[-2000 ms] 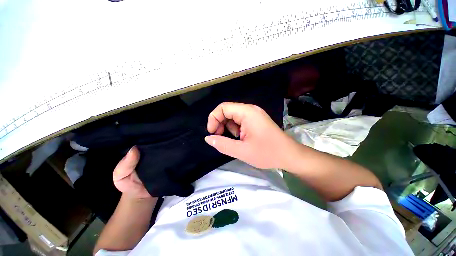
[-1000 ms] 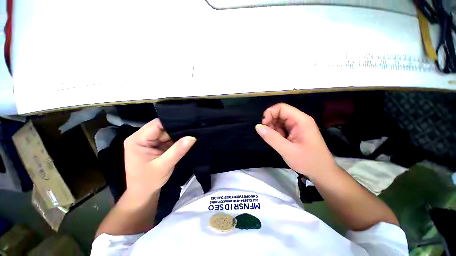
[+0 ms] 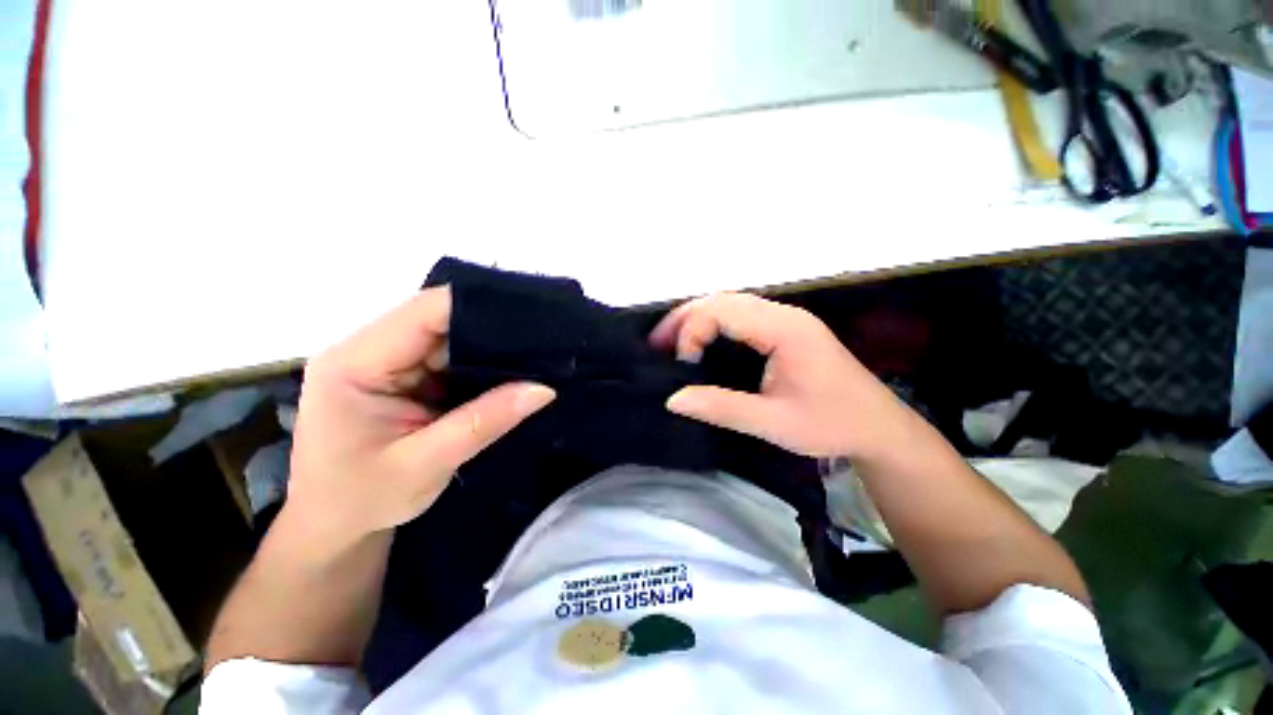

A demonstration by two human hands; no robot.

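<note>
A black fabric panel (image 3: 559, 335) is held in front of me at the table's front edge. Its upper part lies over the edge and the rest hangs down over my lap. My left hand (image 3: 405, 419) grips its left side, thumb on top and fingers behind the cloth. My right hand (image 3: 754, 370) pinches it further right, with thumb and curled fingers. A narrow seam or fold line runs across the cloth between the two thumbs.
The white table (image 3: 279, 182) has the pale machine bed (image 3: 726, 63) at its back. Black-handled scissors (image 3: 1106, 140) and a yellow strip (image 3: 1026, 126) lie at the back right. An open carton (image 3: 105, 559) stands below left. Green cloth (image 3: 1159, 545) lies below right.
The cloth and both hands have moved up to the table edge, and the cloth's upper end now laps over it. The view has shifted, showing more of the machine bed and scissors.
</note>
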